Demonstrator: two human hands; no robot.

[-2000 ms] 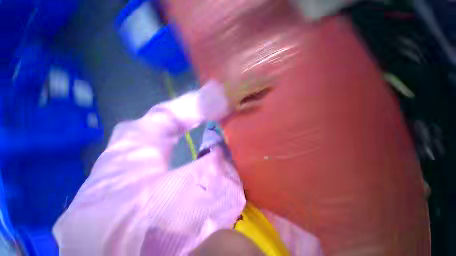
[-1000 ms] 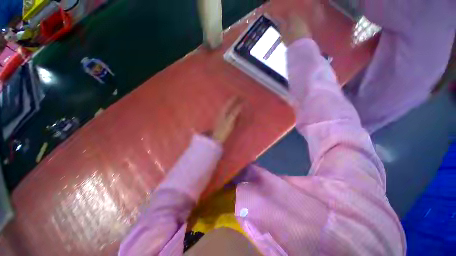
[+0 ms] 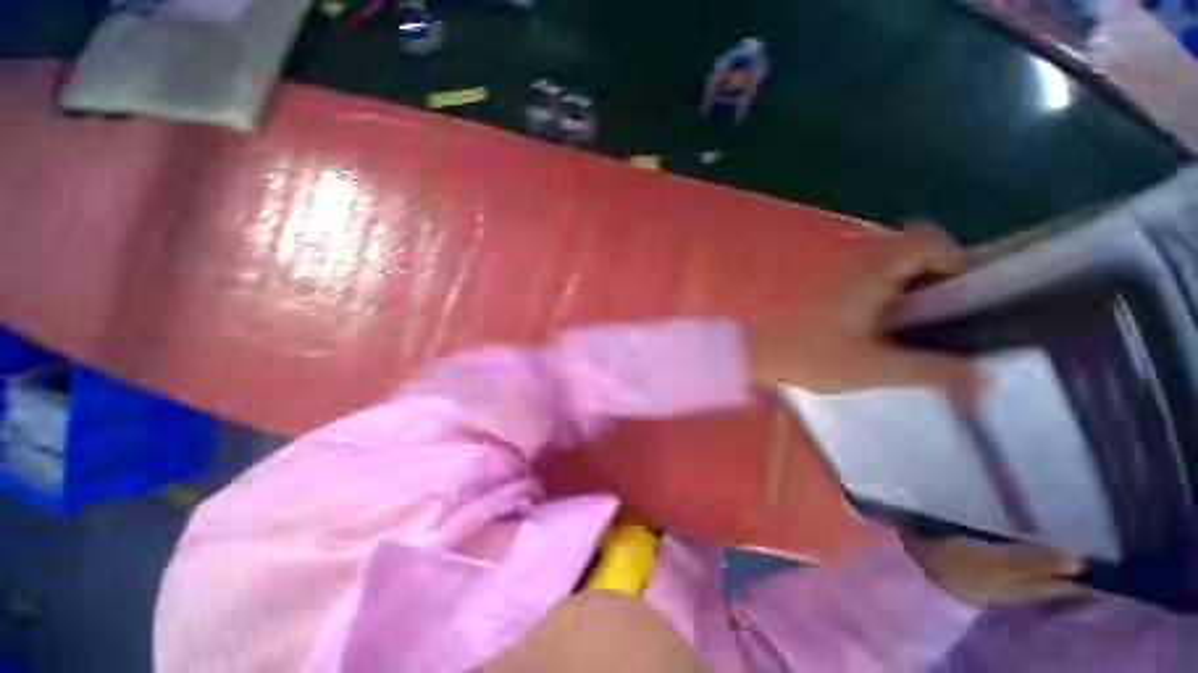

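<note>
A dark-bordered tablet with a lit white screen (image 3: 907, 454) is at the right of the view, blurred and tilted over the orange-red bench. Pale layered edges lie around it; I cannot tell whether there is more than one tablet. My left hand (image 3: 854, 329) reaches in from the left and grips the tablet, with blurred fingers at its upper edge and across the screen. My right hand (image 3: 1005, 568) is at the tablet's lower edge, gripping it, its fingers partly hidden beneath.
The film-covered orange-red bench (image 3: 526, 250) borders a dark green surface (image 3: 854, 145). On the green are a small figure-shaped item (image 3: 736, 79), silver pieces (image 3: 561, 112) and yellow strips (image 3: 457, 97). A pale slab (image 3: 184, 66) lies upper left. A blue bin (image 3: 138, 440) stands lower left.
The view has swung round, and the tablet now appears at the right, larger and tilted. My left hand has gone from lying empty on the bench to holding the tablet together with my right.
</note>
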